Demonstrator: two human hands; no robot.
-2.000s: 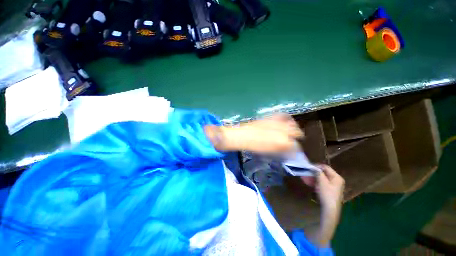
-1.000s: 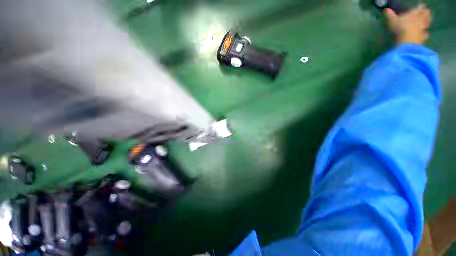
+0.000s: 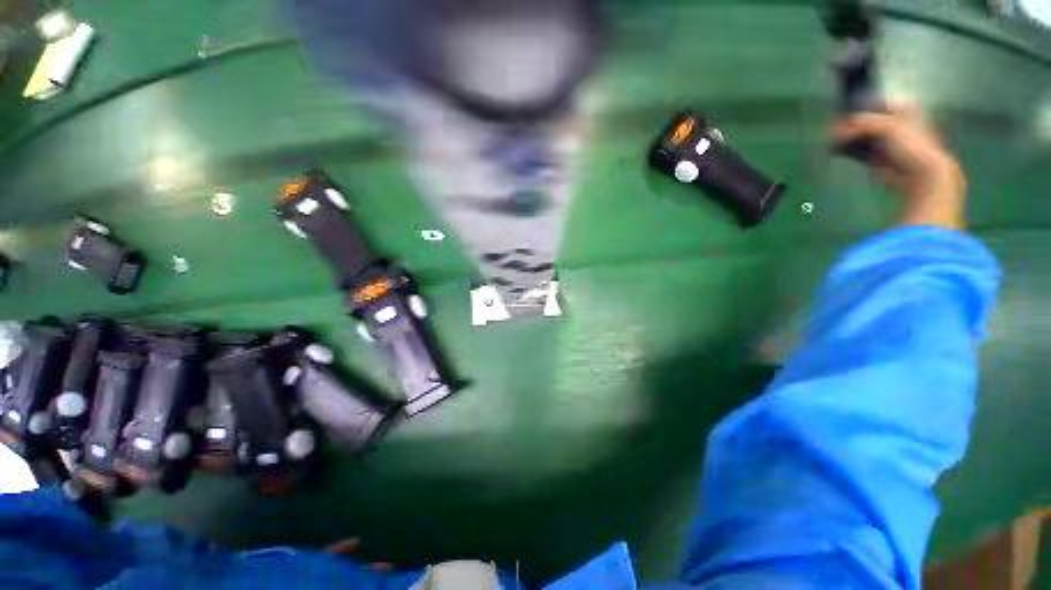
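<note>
My right hand is at the upper right, its fingers closed around the lower end of a black product unit, which points away from me and is blurred. Another black unit lies alone left of that hand. Two more units, one of them here, lie end to end left of centre. A row of several black units lies at the lower left. Of my left hand only blurred fingertips show at the bottom edge, beside the blue sleeve; its grip cannot be seen.
A pale grey metal bar with a white end plate reaches down from the top centre, blurred near the camera. A small unit lies at left, a yellow-white block at upper left. Brown cardboard shows at lower right.
The view has swung from the cartons to the far bench. The folded white sheet is out of view. My right hand, at the top edge one second ago, now shows lower with the unit.
</note>
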